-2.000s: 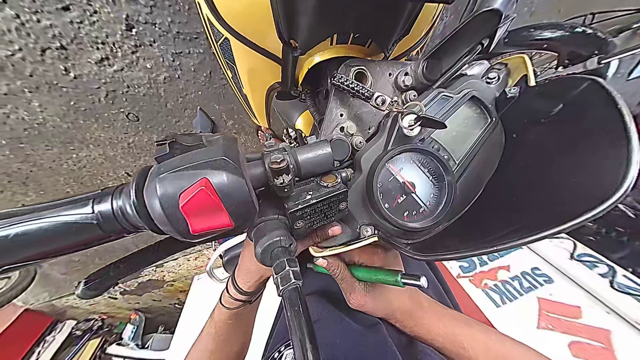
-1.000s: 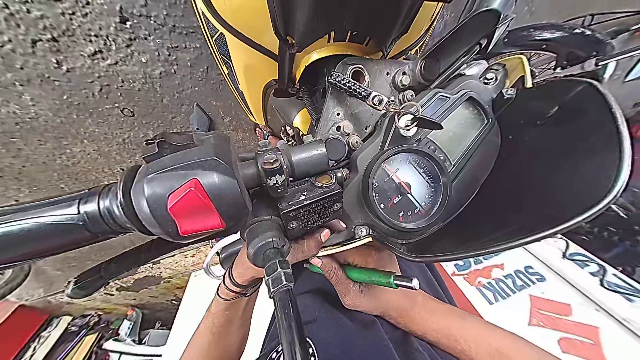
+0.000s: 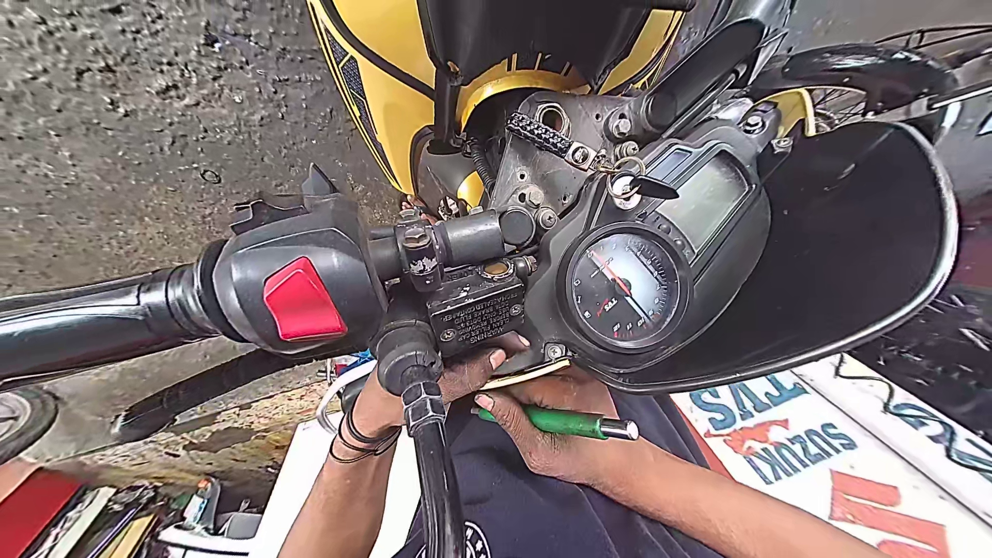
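Note:
My left hand [image 3: 463,373], with black bands at the wrist, reaches in under the brake fluid reservoir [image 3: 477,314] of a motorcycle, its thumb and a fingertip showing beside a yellow-edged panel [image 3: 531,377]. Its other fingers are hidden, so its hold cannot be told. My right hand [image 3: 542,442] is closed around a green-handled tool [image 3: 570,422] with a silver end pointing right; some fingers reach behind the panel. Above the hands is the instrument cluster [image 3: 626,285], and a key [image 3: 655,187] with a braided fob sits in the ignition.
At left, the handlebar grip [image 3: 93,322] and red-switch housing [image 3: 302,302] project, with a lever [image 3: 201,387] below. A black hose [image 3: 438,480] crosses before my left forearm. A dark windscreen [image 3: 845,256] spreads right, above a white painted board [image 3: 837,465]. The yellow tank [image 3: 387,70] is at the top.

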